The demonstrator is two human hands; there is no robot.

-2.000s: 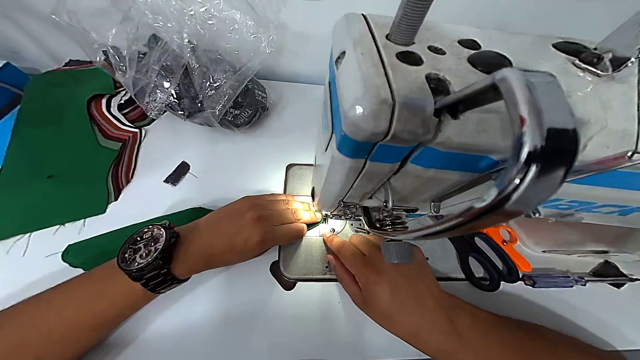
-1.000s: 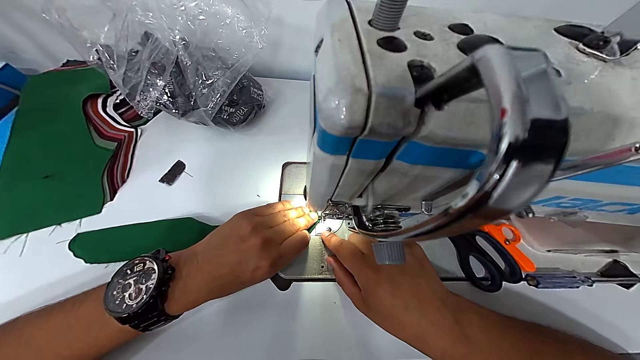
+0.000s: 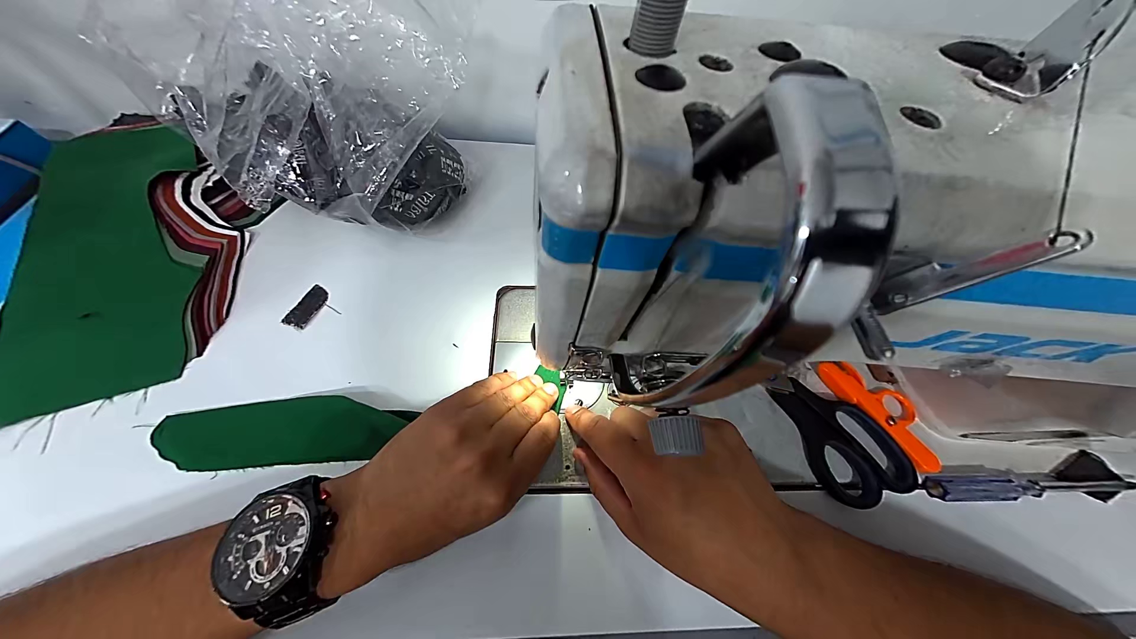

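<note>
A Jack industrial sewing machine (image 3: 586, 177) stands over a lit needle plate, its presser foot (image 3: 586, 362) low. Beside the foot, a strip of green fabric (image 3: 550, 382) shows, pressed flat under the fingertips of my left hand (image 3: 470, 444), which wears a black wristwatch (image 3: 266, 550). My right hand (image 3: 674, 479) rests just right of it, index fingertip on the plate near the fabric edge; whether it touches cloth is unclear. A long green fabric piece (image 3: 275, 433) lies left of my left hand, one end hidden behind it.
Black-handled scissors (image 3: 830, 435), an orange tool (image 3: 879, 413) and a screwdriver (image 3: 981, 488) lie under the machine arm. At left are a green cloth panel (image 3: 98, 266) and striped fabric (image 3: 209, 257). A clear plastic bag (image 3: 328, 106) with dark rolls and a small dark scrap (image 3: 306, 306) lie behind.
More green fabric shows between my left fingertips and the presser foot than before. Both hands stay near the needle area.
</note>
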